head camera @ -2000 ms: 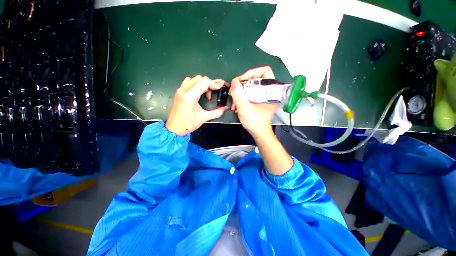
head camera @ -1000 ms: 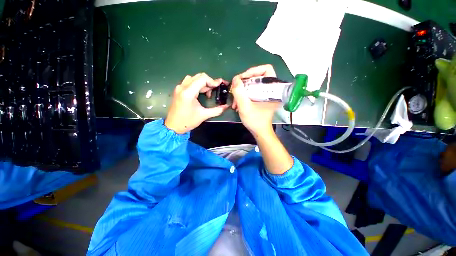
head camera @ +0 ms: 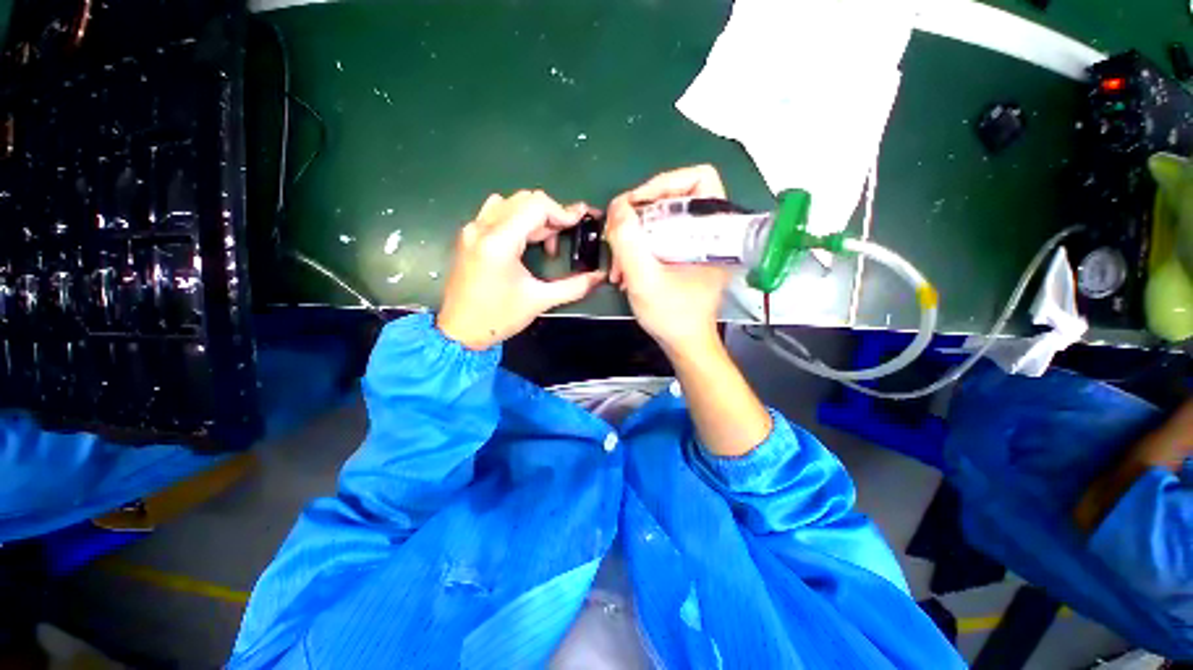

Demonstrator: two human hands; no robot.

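Note:
My left hand (head camera: 504,268) holds a small black housing (head camera: 586,245) between thumb and fingertips, above the front of the green bench. My right hand (head camera: 674,282) grips the glue syringe (head camera: 710,236) like a pen, lying nearly level, its front end pointing left at the housing. The needle tip is hidden by my right fingers. A green adapter head (head camera: 785,241) sits on the syringe's rear, and a clear air hose (head camera: 903,268) with a yellow band loops right from it.
A glossy black blister tray (head camera: 118,236) is at the left. A white paper sheet (head camera: 805,92) lies ahead of my right hand. At the right are a black controller (head camera: 1128,124), a round gauge (head camera: 1102,271) and a crumpled tissue (head camera: 1051,314). A neighbour's blue sleeve (head camera: 1145,530) shows at lower right.
The housing has turned slightly between my left fingertips. Both hands stay in nearly the same place. At the right, the neighbour's forearm has come into view.

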